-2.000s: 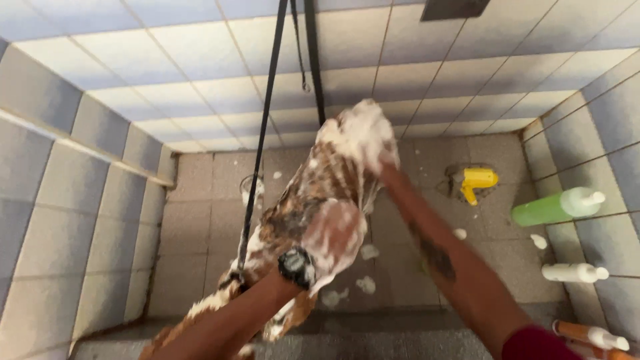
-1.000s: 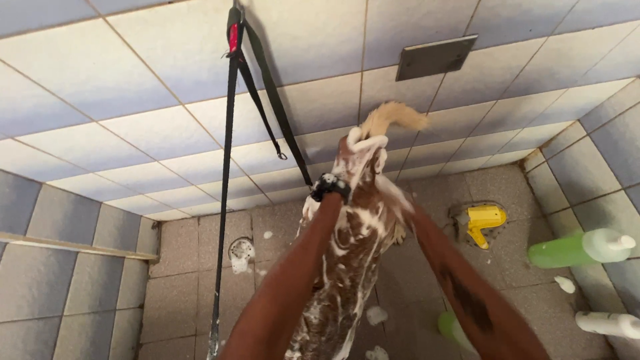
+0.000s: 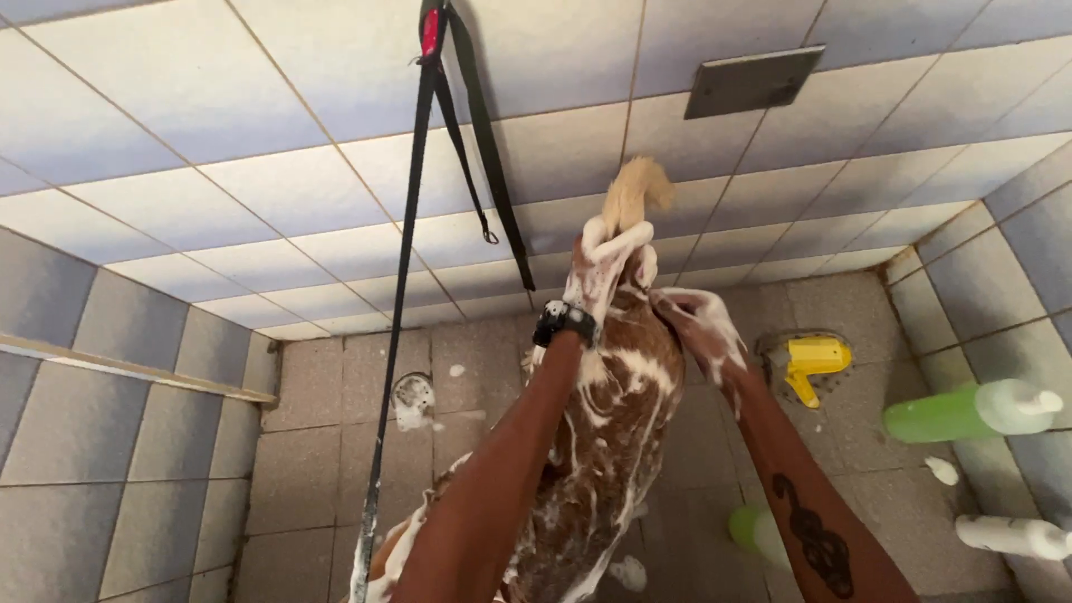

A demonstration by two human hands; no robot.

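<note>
A wet brown dog [image 3: 624,419] covered in white lather stands on the tiled floor, its rump toward the back wall. My left hand [image 3: 607,260], soapy and with a black watch [image 3: 565,325] at the wrist, is closed around the base of its raised tail [image 3: 635,193]; the tan tip sticks out above my fingers. My right hand [image 3: 699,322], also lathered, touches the right side of the rump just below the tail, fingers bent. Whether it grips any fur cannot be seen. The dog's head is hidden behind my left arm or out of view.
A black leash [image 3: 410,209] runs down the back wall to the lower left. On the right are a yellow nozzle-shaped object [image 3: 814,362] on a drain, a green bottle [image 3: 938,414] and a white bottle [image 3: 1009,534]. Another green bottle [image 3: 744,528] is partly behind my right forearm. A second drain [image 3: 413,398] lies left.
Two seconds ago my hands were apart on the lathered dog; now they are close together at its rump. One second ago my left hand was at the tail base too. The view has shifted.
</note>
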